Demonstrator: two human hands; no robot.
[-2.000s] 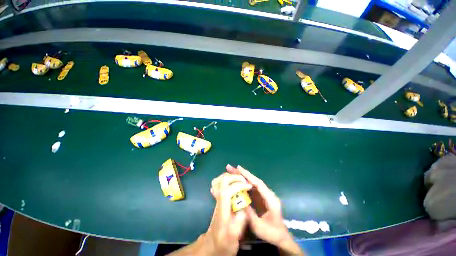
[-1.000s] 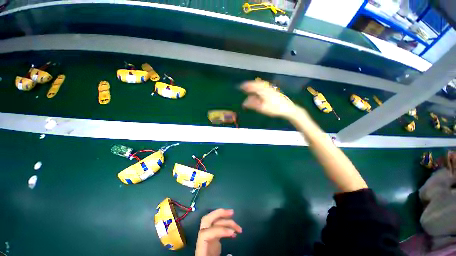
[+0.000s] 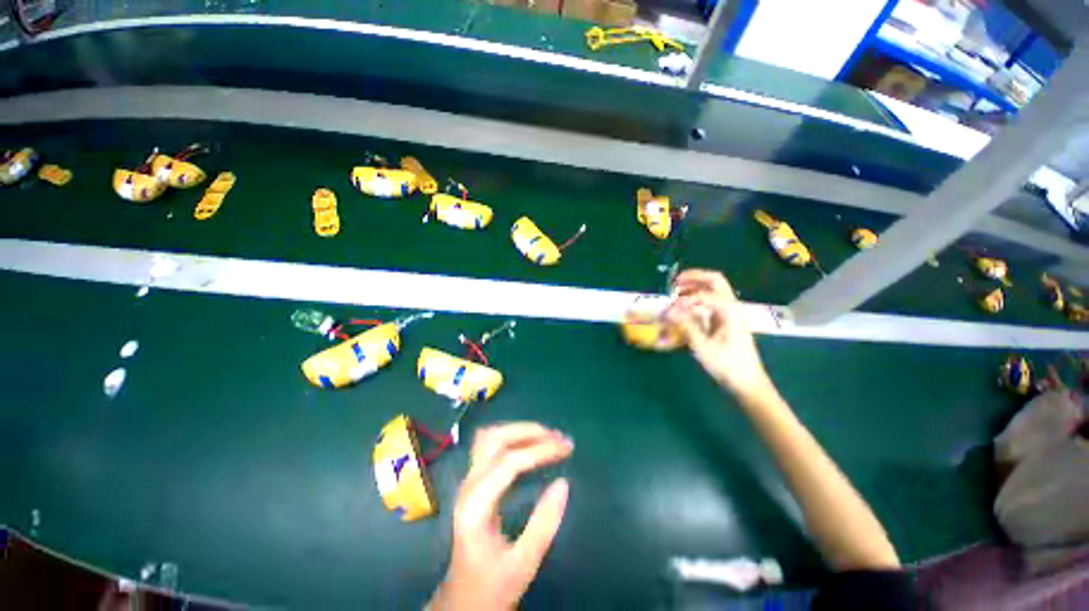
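My right hand [image 3: 714,325] holds a yellow housing shell [image 3: 653,329] by its right end, over the near edge of the pale rail; shell and hand are slightly blurred. My left hand [image 3: 508,507] is empty over the near bench, fingers curved and thumb apart. To its left lie a wired shell [image 3: 404,468] standing on end, a second wired shell [image 3: 460,376] and a third wired shell [image 3: 354,357] with a green circuit board [image 3: 313,321] on red leads.
The conveyor lane beyond the rail [image 3: 478,292] carries several shells and flat yellow covers [image 3: 325,213]. A slanted grey post [image 3: 943,179] stands at the right. Another person's sleeve [image 3: 1051,460] is at the right edge. White scraps [image 3: 725,571] lie on the bench.
My right hand has come back from the lane toward me with a shell. A shell seen near the rail now lies farther up the lane. My left hand has opened wider and moved slightly up.
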